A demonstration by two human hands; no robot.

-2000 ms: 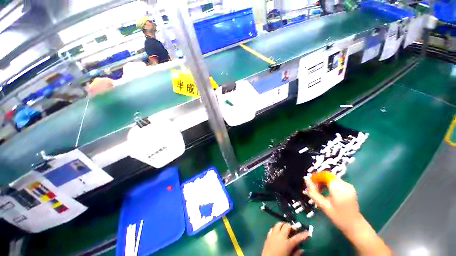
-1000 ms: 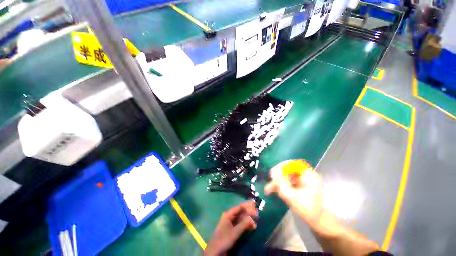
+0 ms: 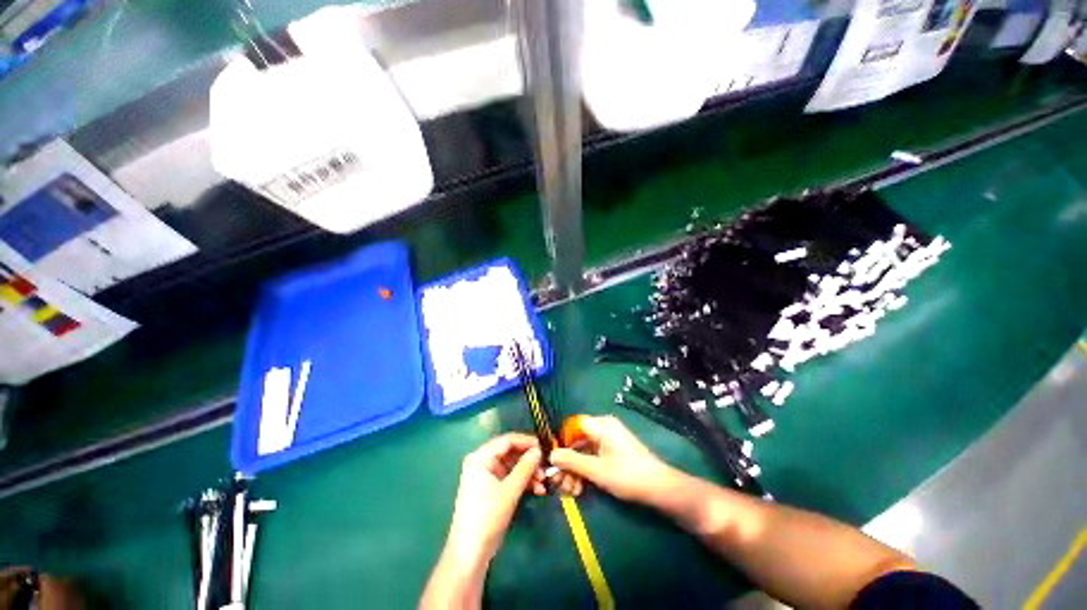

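My left hand [image 3: 498, 477] and my right hand [image 3: 602, 459] meet in front of me, both holding a small group of black leads [image 3: 538, 405]. The leads point up and away, their shiny tips over the near edge of the smaller blue tray [image 3: 477, 405], which holds white connector housings [image 3: 459, 319]. A small white end shows between the fingers. An orange cover [image 3: 575, 430] shows at my right thumb or index finger. The large pile of black leads [image 3: 763, 268] with white connectors [image 3: 852, 286] lies at the right on the green surface.
The larger blue tray [image 3: 328, 439] at left holds white strips [image 3: 277, 405] and a tiny red-orange piece [image 3: 384, 293]. Harness bundles [image 3: 224, 542] lie at the lower left. A metal post [image 3: 556, 155] stands behind the smaller tray. White bins [image 3: 322, 131] and printed sheets [image 3: 888, 48] hang along the back.
The view has turned left and down. Both hands have moved from beside the pile to the yellow line near the smaller tray and come together, with leads now visible in them.
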